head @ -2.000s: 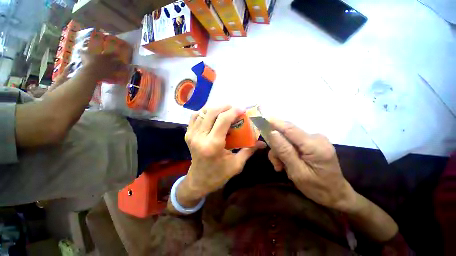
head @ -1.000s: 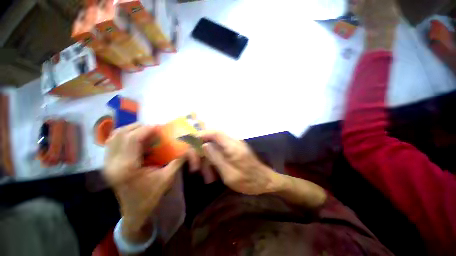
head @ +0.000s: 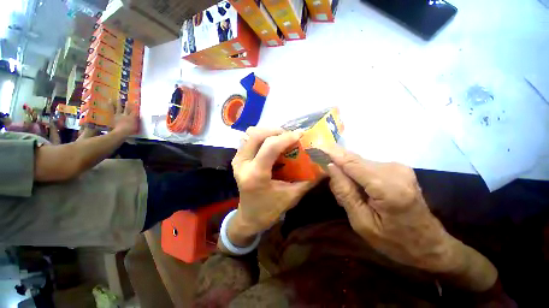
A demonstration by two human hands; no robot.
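Observation:
My left hand [head: 265, 180] grips an orange product carton [head: 298, 165] at its near end, above the table's front edge. The carton's yellow and white printed side [head: 322, 133] points away from me. My right hand [head: 385, 207] is at the carton's right side, with a thin grey blade or scraper [head: 319, 158] pinched between thumb and fingers against the carton end. The fingertips hide part of the blade. Whether the carton end is open cannot be told.
A tape cutter [head: 251, 102] and a coiled orange cable [head: 188, 110] in clear plastic lie left on the white table [head: 361, 78]. Product cartons [head: 226, 45] stand behind; a smartphone [head: 415, 17] lies back right. A person [head: 78, 162] at left touches stacked cartons [head: 108, 78]. An orange stool [head: 183, 234] stands below.
The view swung right and came back. More of the carton's yellow side shows beyond my hands than two seconds ago. The person at left now has a hand on the carton stack.

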